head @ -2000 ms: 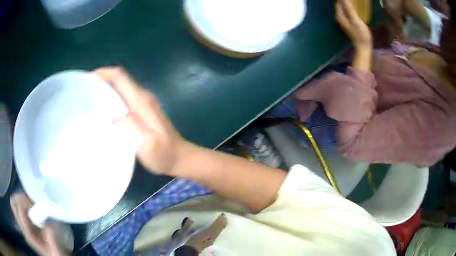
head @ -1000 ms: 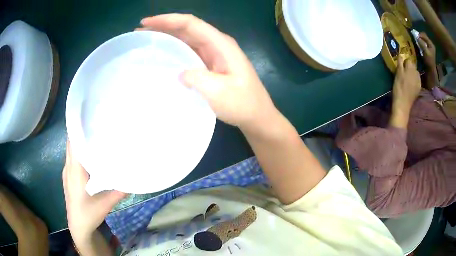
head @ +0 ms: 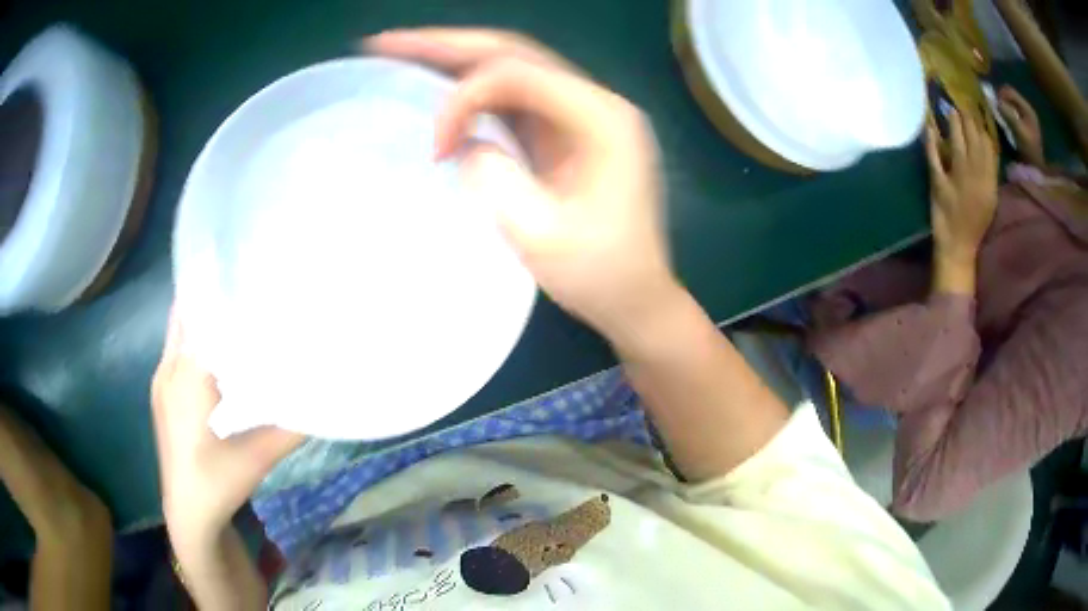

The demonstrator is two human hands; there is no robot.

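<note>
A round white basin (head: 358, 263) with a small spout at its lower left rim is held up over the green table, its open side facing me. The inside is overexposed. My left hand (head: 215, 466) grips it at the lower left beside the spout, thumb near the rim. My right hand (head: 573, 191) is at the upper right rim, blurred. Some fingers reach behind the rim, while the index finger and thumb bend over the inner side. Whether a white cloth is between them, I cannot tell.
On the green table (head: 644, 298), a white tray on a brown base (head: 811, 72) stands upper right, and a frosted white unit with a dark oval (head: 90, 179) at the left. A neighbour's hands (head: 966, 155) are on a yellow housing (head: 951, 54). Another person's arm (head: 60, 513) is lower left.
The basin has moved from the far left towards the middle, into both hands' hold. Since one second ago, my right hand has shifted slightly right and its index finger has curled in.
</note>
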